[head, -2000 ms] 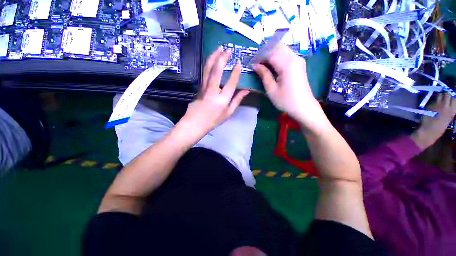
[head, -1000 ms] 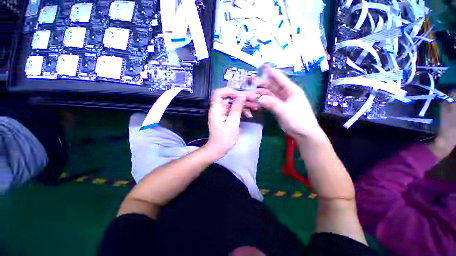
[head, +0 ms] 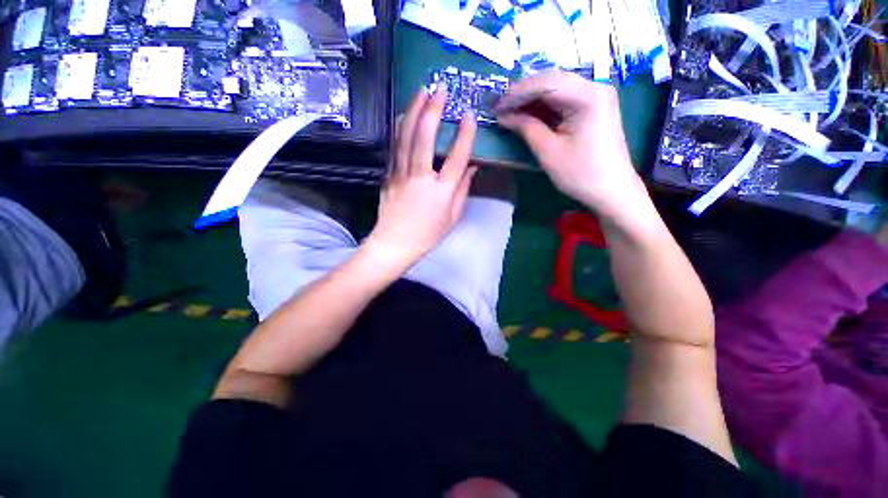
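A small circuit board (head: 465,91) lies flat on the green bench top in front of me, near the bench's front edge. My left hand (head: 426,180) rests at the board's left and front side, fingers spread, fingertips on or against its edge. My right hand (head: 574,131) is at the board's right end, thumb and fingertips pinched together there. A bluish end of something shows just behind its fingers; whether my right hand holds a ribbon cable is hidden. The pile of loose white ribbon cables (head: 574,34) lies right behind the board.
A black tray (head: 195,136) on the left holds rows of boards; one white ribbon cable (head: 255,167) hangs over its front edge. The right tray (head: 672,165) is heaped with boards and curling cables. A red frame (head: 568,261) stands below the bench. A person's purple sleeve (head: 789,360) is at the right.
My hands were raised together in front of the board a second ago; now they are apart on the board. The view has shifted. The neighbour's hand at the right has left the picture.
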